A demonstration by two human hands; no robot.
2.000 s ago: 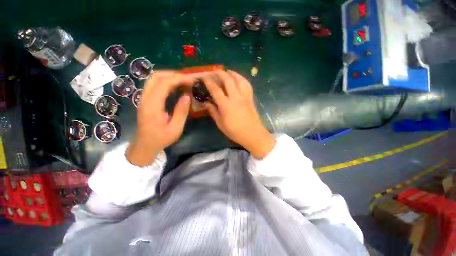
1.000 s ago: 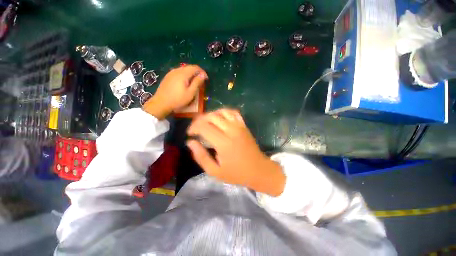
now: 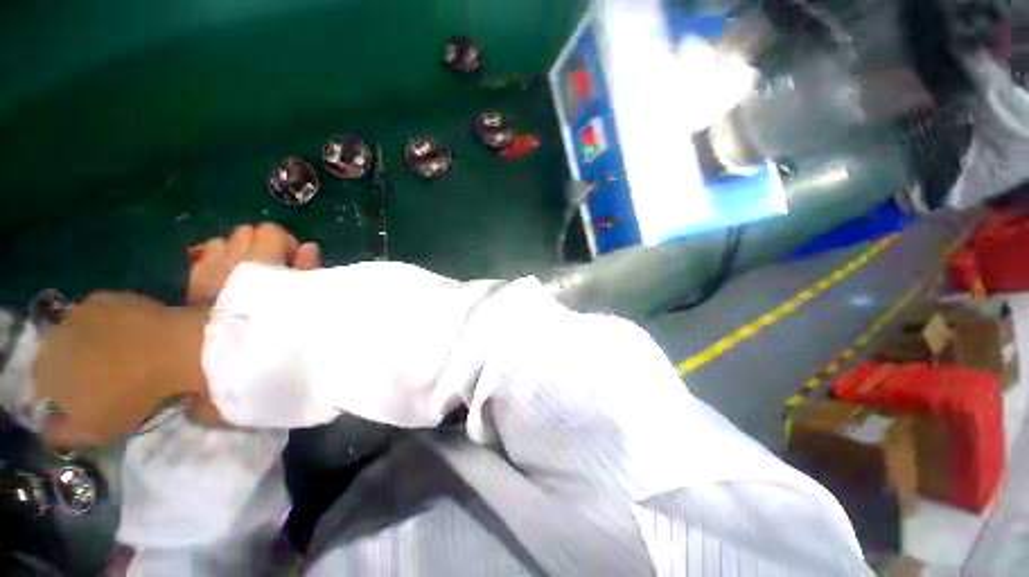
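My right hand is blurred at the far left, at the end of a white sleeve that crosses in front of my left arm. It overlaps a white wipe; its grip is unclear. My left hand shows only curled fingers above the right sleeve; the rest is hidden, as is anything in it. Round metal-rimmed units lie on the green bench: several in an uneven row, one at its left end, and others at the lower left, partly cut off or covered. The orange-red pad is not visible.
A blue control unit with red and green displays stands right of the row. A small red part lies beside one unit. A thin dark tool lies below the row. Cardboard boxes and red trays are on the floor.
The view has swung right. My right hand has moved from in front of the body across to the far left, over my left arm. The orange-red pad has gone out of sight.
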